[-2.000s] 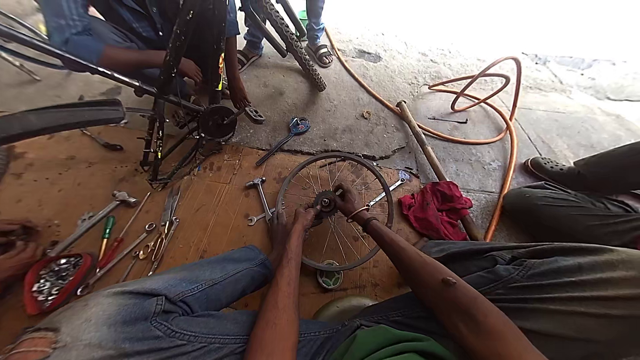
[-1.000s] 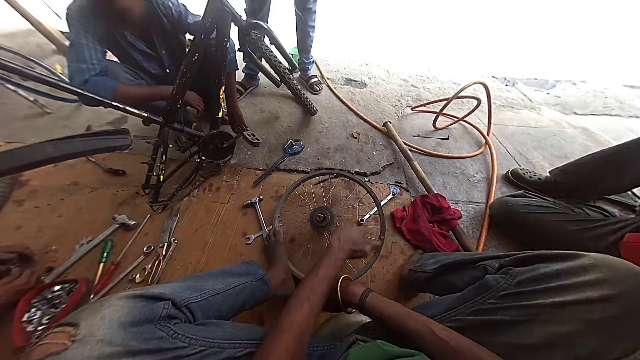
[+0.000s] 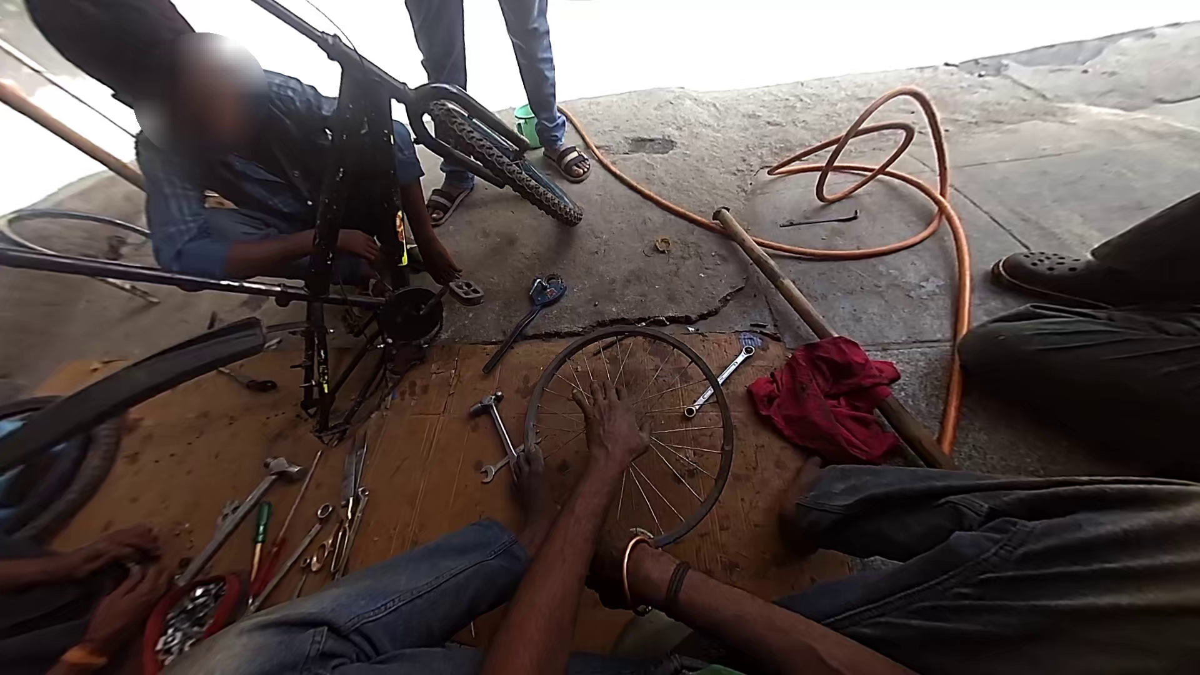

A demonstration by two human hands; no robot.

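A spoked bicycle wheel rim [image 3: 727, 441] lies flat on a brown sheet between my legs. My left hand [image 3: 611, 424] reaches over its middle, fingers spread across the hub area and spokes, hiding the hub. Low at the near edge of the rim is my right hand [image 3: 614, 562], mostly hidden behind my left forearm and a bangle; its fingers cannot be made out. A ring spanner [image 3: 720, 382] crosses the rim's right side. Left of the wheel lie a small hammer-like tool [image 3: 497, 417] and an open-ended spanner [image 3: 495, 469].
A co-worker crouches by an upturned bicycle frame [image 3: 323, 234]. Scissors, a screwdriver [image 3: 261, 534], an adjustable spanner and a red tray of small metal parts [image 3: 228, 600] lie left, near another person's hands. A red cloth [image 3: 825, 398], pole [image 3: 778, 277] and orange hose [image 3: 958, 281] are right.
Both hands were at the hub two seconds ago. My right hand has moved toward me to the wheel's near edge, while my left hand now lies spread over the hub area. The view has shifted.
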